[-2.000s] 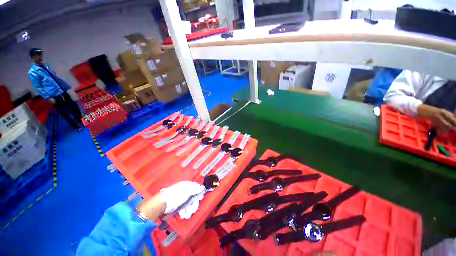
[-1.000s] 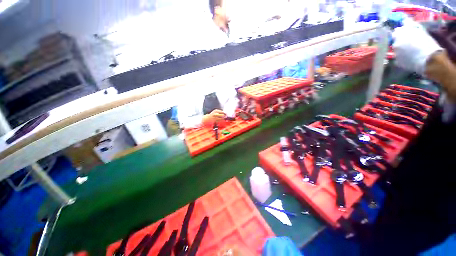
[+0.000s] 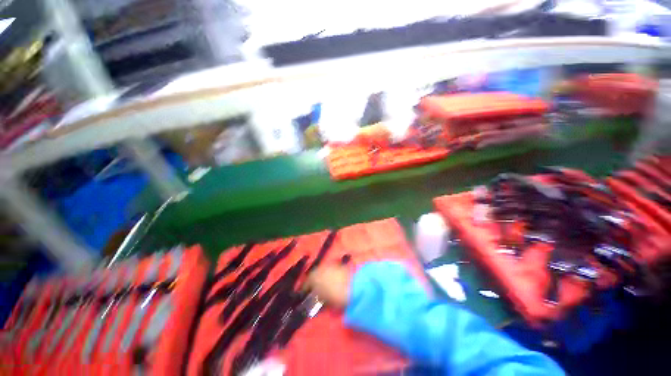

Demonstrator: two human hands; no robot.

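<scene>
The view is blurred. Black-strap watches point(image 3: 276, 316) lie in slanting rows on the red-orange middle tray point(image 3: 379, 242). My right hand point(image 3: 331, 285), bare with a blue sleeve, is over the middle tray at the right ends of the watches; whether it grips one is too blurred to tell. A small white patch point(image 3: 271, 367) at the bottom edge, over the watches, looks like my gloved left hand, mostly cut off. Grey-strap watches point(image 3: 118, 312) lie in a row on the left tray point(image 3: 193, 275).
A white bottle point(image 3: 431, 236) and a white piece point(image 3: 447, 282) stand and lie right of the middle tray. Black watches point(image 3: 566, 220) are heaped on the right tray point(image 3: 489, 253). Across the green bench point(image 3: 257, 213) are another tray point(image 3: 382, 161) and stacked trays point(image 3: 482, 106). A white-framed shelf point(image 3: 309, 84) runs overhead.
The view has swung back left and down, so the middle and left trays show again. My right hand and sleeve now reach over the middle tray; before, only a bit showed at the bottom.
</scene>
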